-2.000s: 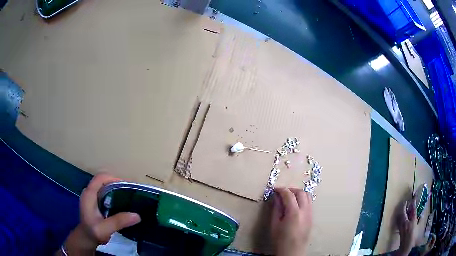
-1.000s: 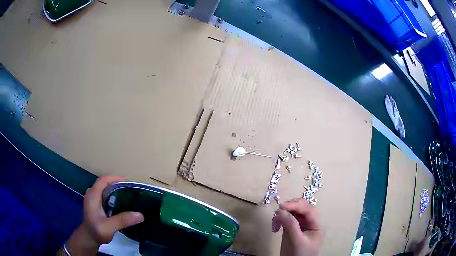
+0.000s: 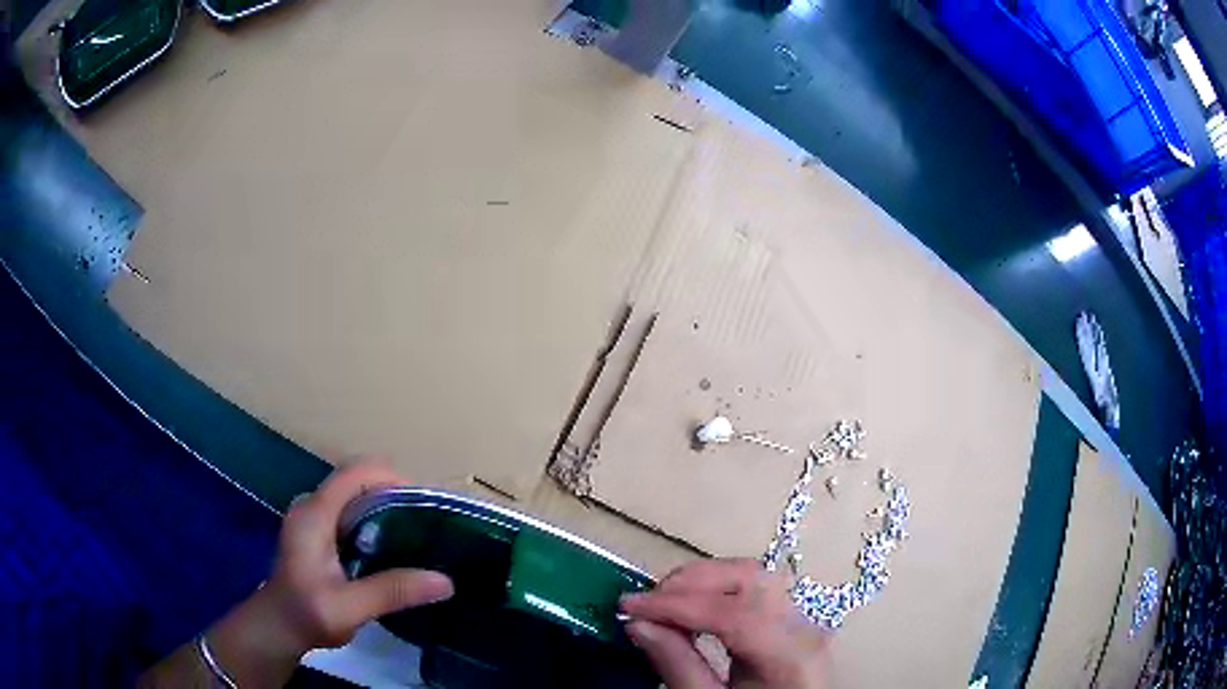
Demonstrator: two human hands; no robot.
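Note:
A glossy dark green housing [image 3: 559, 582] with a silver-white rim and black recess is at the bottom centre, cut off by the lower edge. My left hand [image 3: 337, 572] grips its left end, thumb over the recess. My right hand [image 3: 733, 622] is at its right end, thumb and fingertips pinched on a tiny pale fitting [image 3: 624, 615] against the green surface. Small silver-white fittings [image 3: 881, 549] lie in a ring on the mat, right of the cardboard pad [image 3: 659, 471]. A white lump [image 3: 713, 431] with a thin stick [image 3: 767, 443] lies on the pad.
The large cardboard mat [image 3: 390, 269] covers the bench. Two green housings [image 3: 119, 41] lie at the far left, one cut off. A metal post [image 3: 649, 34] stands at the far edge. Beyond are blue crates [image 3: 1076, 81] and a pale glove or cloth [image 3: 1097, 366]. Heaped housings are at far right.
My right hand has moved left from the fittings to the housing's right end. My left hand still holds the housing. The view has shifted left, and more of the ring of fittings shows.

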